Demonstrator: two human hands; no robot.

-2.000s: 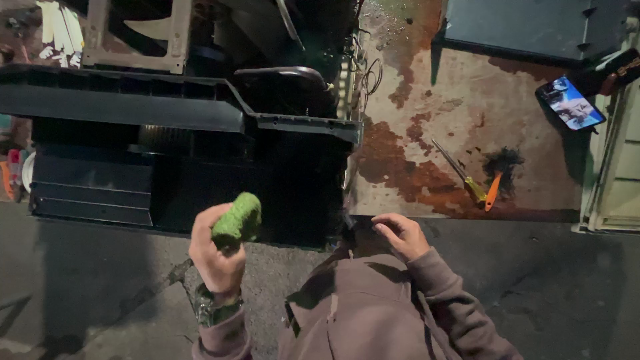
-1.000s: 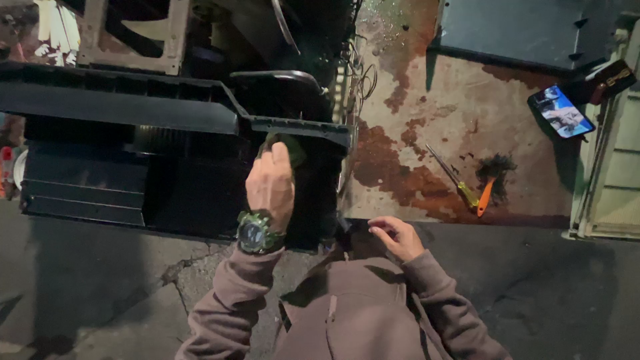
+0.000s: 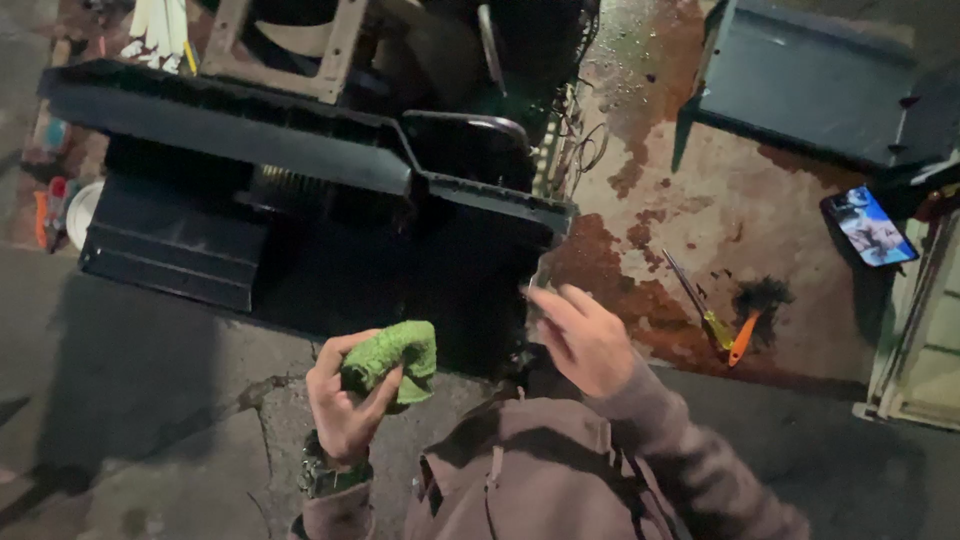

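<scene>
A bunched green cloth (image 3: 397,360) is gripped in my left hand (image 3: 341,397), just off the near edge of a black plastic housing (image 3: 337,277). The housing has a long raised rim and a stepped panel (image 3: 176,251) at its left end. My right hand (image 3: 585,337) is beside the housing's right end, its fingers partly spread and somewhat blurred. Whether its fingertips touch the housing's edge I cannot tell; no held object shows in it. A watch (image 3: 322,469) is on my left wrist.
On the stained table (image 3: 697,210) lie a screwdriver (image 3: 694,300), an orange-handled brush (image 3: 746,337) and a phone (image 3: 870,225) with a lit screen. A dark panel (image 3: 810,82) lies behind them. Thin wires (image 3: 589,150) stick out by the housing. Pliers (image 3: 54,214) lie at far left.
My left hand has drawn back from inside the black housing toward me, still with the green cloth. My right hand has moved up toward the housing's right end.
</scene>
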